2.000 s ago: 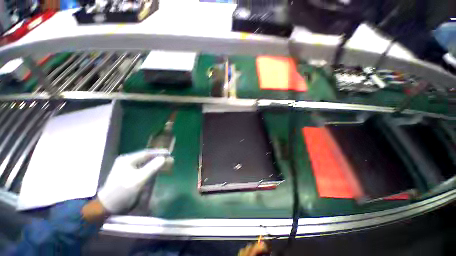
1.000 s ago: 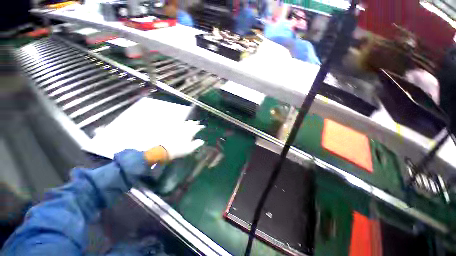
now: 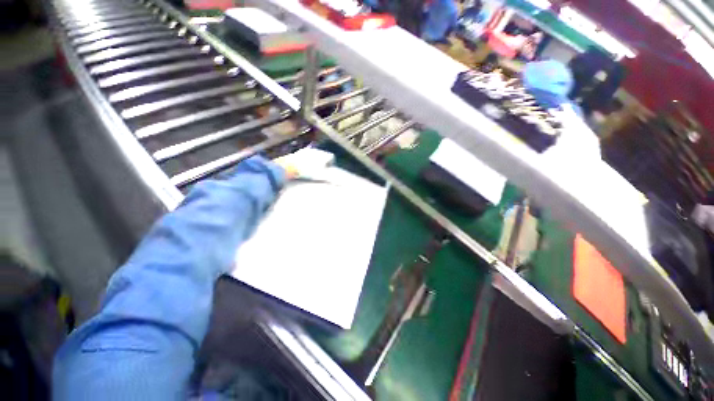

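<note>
A closed metal enclosure (image 3: 313, 243) with a plain white top lies at the near end of the rollers, partly over the green board. My left hand (image 3: 309, 166), in a white glove, is at the far left edge of its top. The fingers are blurred, so their grip cannot be told. My right hand is out of the picture. A black open chassis (image 3: 524, 352) lies to the right, cut off by the bottom edge.
A roller conveyor (image 3: 180, 102) runs away to the upper left. Metal fixtures (image 3: 403, 313) stand on the green board. Beyond the aluminium rail (image 3: 430, 211) are another box (image 3: 470, 176) and an orange-red pad (image 3: 599, 288). A raised white bench holds a parts bin (image 3: 509, 106); people are beyond.
The view has swung left, towards the rollers. My left hand has moved from above the fixtures to the enclosure's far edge. My right hand, partly visible earlier, has left the picture.
</note>
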